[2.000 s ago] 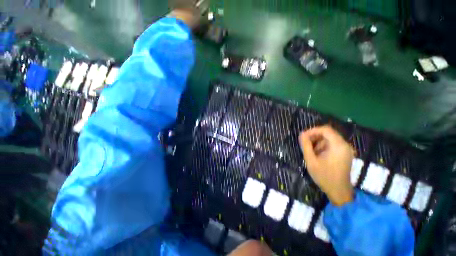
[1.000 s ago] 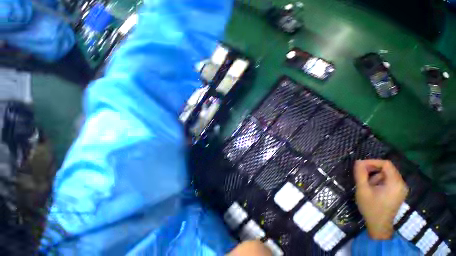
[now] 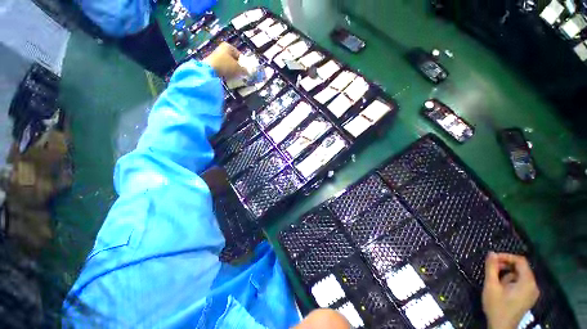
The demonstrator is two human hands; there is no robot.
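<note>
My left hand is stretched out over the left black blister tray, its fingers closed on a glossy pale display module that overlaps cream rectangles there. The grip is partly blurred. My right hand is over the right part of the near black blister tray, fingers curled in a ring with nothing visible in them. White keypads lie in the near tray's lower pockets. Cream rectangles fill many pockets of the left tray.
Part-assembled handsets lie scattered on the green surface beyond the trays. Another tray with pale pieces is at top right. Another person's blue sleeve is at top left. A rounded skin-coloured shape is at the bottom edge.
The view has swung left, bringing the left tray into sight. My left hand, earlier at the top edge and then out of view, now shows at that tray. My right hand keeps its curled pose.
</note>
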